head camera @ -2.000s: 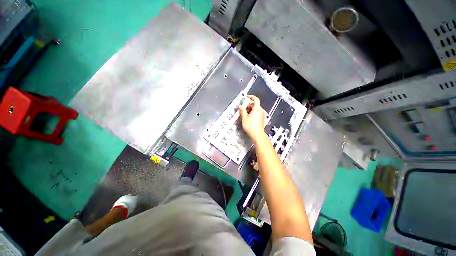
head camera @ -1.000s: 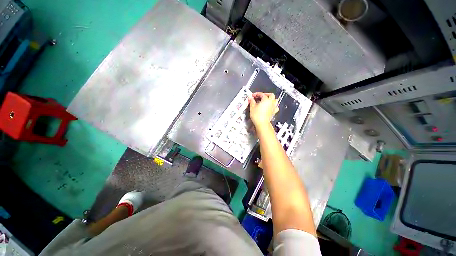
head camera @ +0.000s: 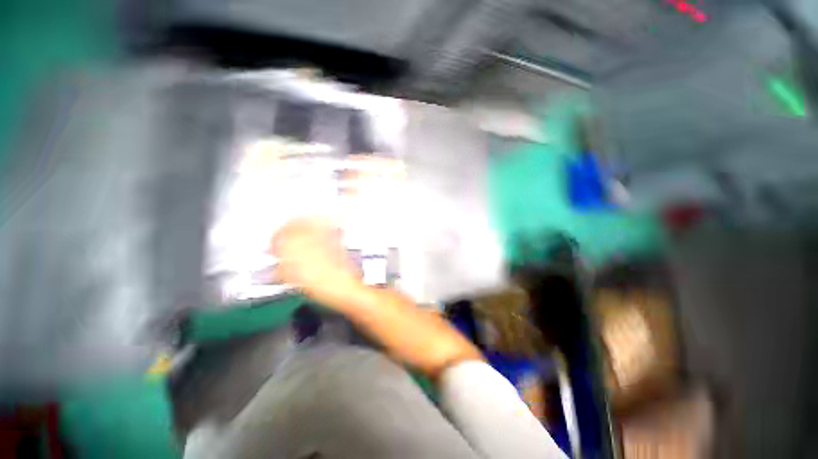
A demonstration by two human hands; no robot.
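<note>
The whole view is strongly blurred by head motion. My right hand [head camera: 309, 251], bare, is over the lower part of the bright mould plate [head camera: 247, 211] on the press table. Whether its fingers hold anything cannot be told. The plate is washed out white, so its cavities do not show. A second bright area, with unclear silver pieces, lies right of it on the same table. My left hand is not in view.
Grey side shelves flank the press table, left [head camera: 90, 224] and right [head camera: 448, 206]. The dark press opening is behind. A blue bin [head camera: 587, 179] stands on the green floor at right. Blurred boxes, one holding orange-brown material [head camera: 628, 345], are at lower right.
The view has swung right and blurred. My right hand has moved from the plate's upper edge to its lower part. My gloved left hand has left the view.
</note>
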